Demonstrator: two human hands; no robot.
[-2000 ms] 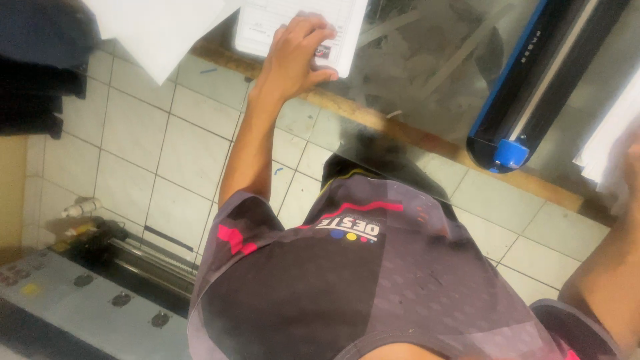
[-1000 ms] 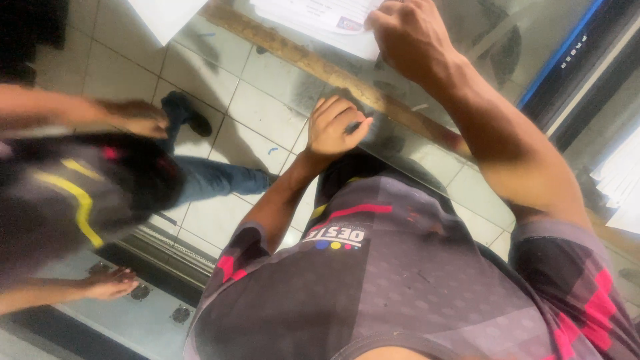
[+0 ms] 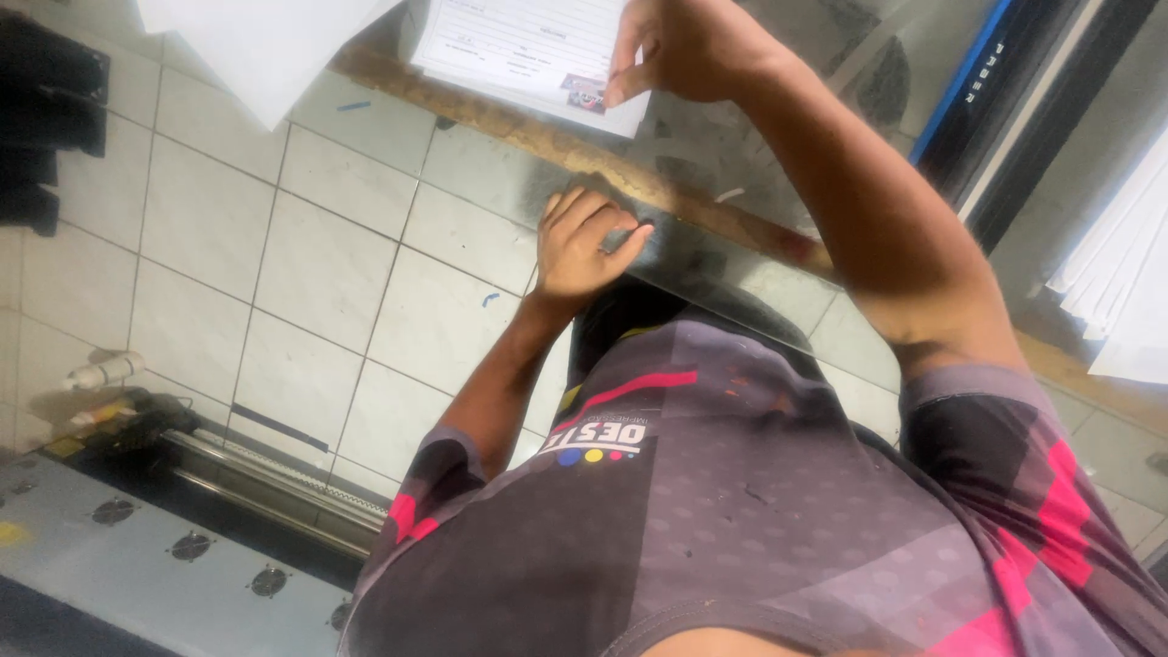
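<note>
A stack of white printed sheets (image 3: 534, 64) lies near the wooden edge of the worktable, cut off by the top of the view. My right hand (image 3: 684, 55) is at the stack's right side, thumb and curled fingers touching the top sheet beside a small printed picture; whether they pinch it cannot be told. Below the stack, on my side of the table edge, my left hand (image 3: 589, 242) hangs with loosely bent fingers and the thumb apart. Nothing is plainly visible in it.
A long blue and black paper trimmer (image 3: 990, 100) lies at right, beside more white sheets (image 3: 1122, 265). Loose white paper (image 3: 265, 55) juts in at upper left. A grey machine with fans and metal rails (image 3: 274, 493) stands lower left; a white bottle (image 3: 105, 371) lies near it.
My left hand was on the sheets two seconds ago and is now below the table edge. My right hand has come from the far right to the sheets. Another person seen at left has gone from view.
</note>
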